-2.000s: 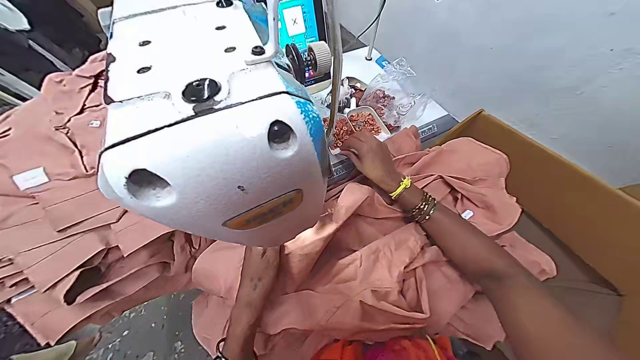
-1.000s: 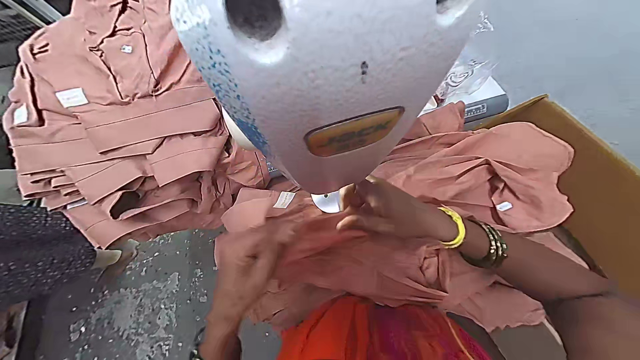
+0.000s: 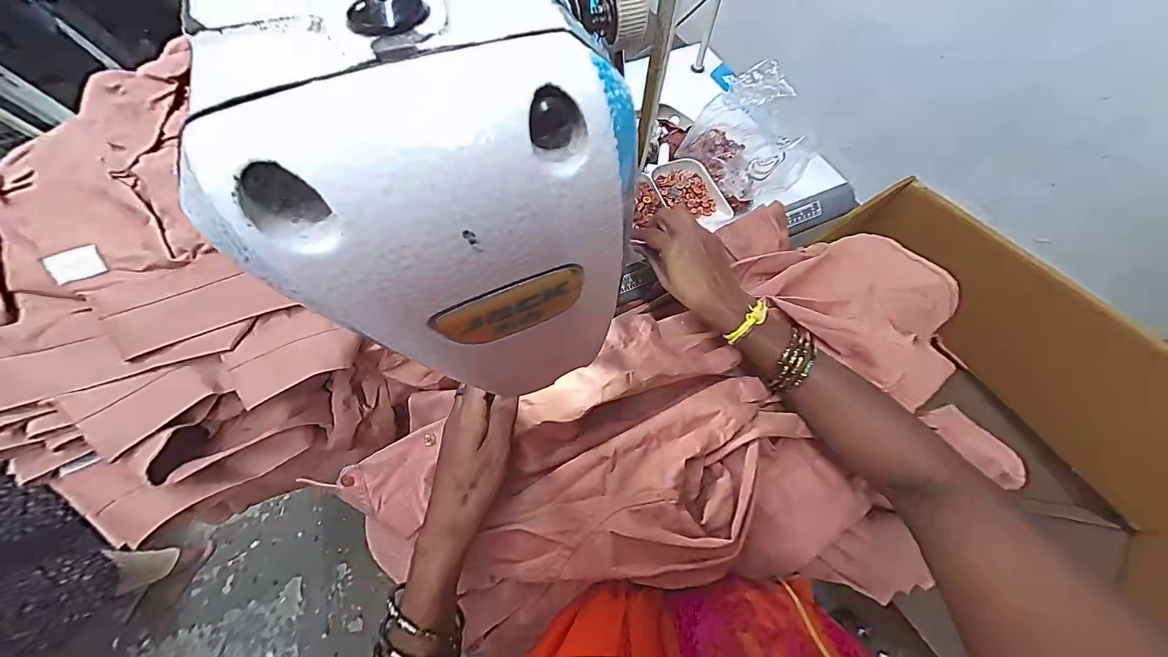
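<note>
A white Jack sewing machine head [image 3: 401,210] fills the upper middle. My left hand [image 3: 479,438] lies on a salmon-pink garment [image 3: 620,484] under the machine, its fingertips hidden by the head; whether they grip the cloth cannot be told. Two small buttons show on the garment's left part. My right hand [image 3: 689,265] reaches to the near edge of a white tray of orange-brown buttons [image 3: 686,190], right of the machine. Its fingers are bent, and whether a button is between them is too small to tell. A clear plastic bag [image 3: 753,137] with more such pieces lies behind the tray.
A pile of salmon-pink garments [image 3: 173,319] lies at the left. A cardboard box [image 3: 1031,338] holds part of the cloth at the right, beside a grey wall. A thin metal rod [image 3: 655,82] stands beside the machine head. A person's foot [image 3: 173,575] is at lower left.
One second ago my right hand was beside my left at the cloth under the machine; it is now at the button tray. The view has shifted considerably.
</note>
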